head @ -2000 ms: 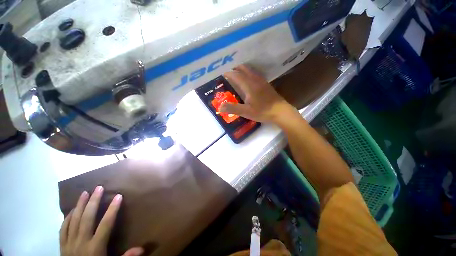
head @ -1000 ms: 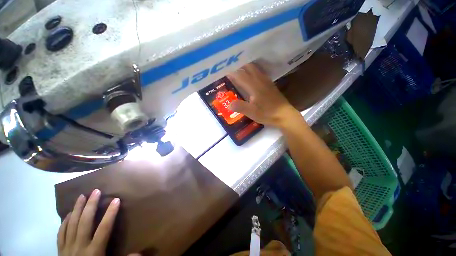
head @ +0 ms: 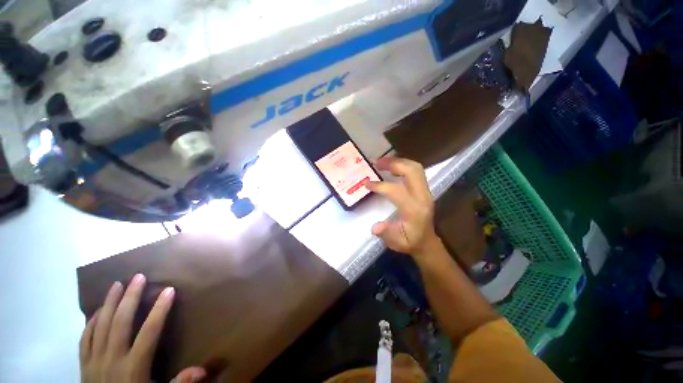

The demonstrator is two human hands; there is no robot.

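Note:
A dark brown cloth panel [head: 232,299] lies on the machine bed, its upper edge under the bright glare at the needle. My left hand [head: 123,336] lies flat on the panel's left part, fingers apart. A black smartphone [head: 318,135] lies on the bed below the machine arm, with a pale pink lit screen and a red button. My right hand [head: 408,206] is at the phone's lower right edge, a fingertip at the screen near the red button. It holds nothing. The needle and presser foot are lost in the glare.
The white sewing machine head [head: 299,60] with a blue stripe spans the top. Brown pieces [head: 449,123] lie beyond the phone. A green basket [head: 524,217] with scraps stands below the table's right edge, a blue basket [head: 573,105] behind it. A white stick with a greyish tip [head: 383,355] shows bottom centre.
My right hand has moved down and right, off the phone's upper part to its lower edge. The screen has turned from red-orange to pale pink. My left hand stays on the cloth.

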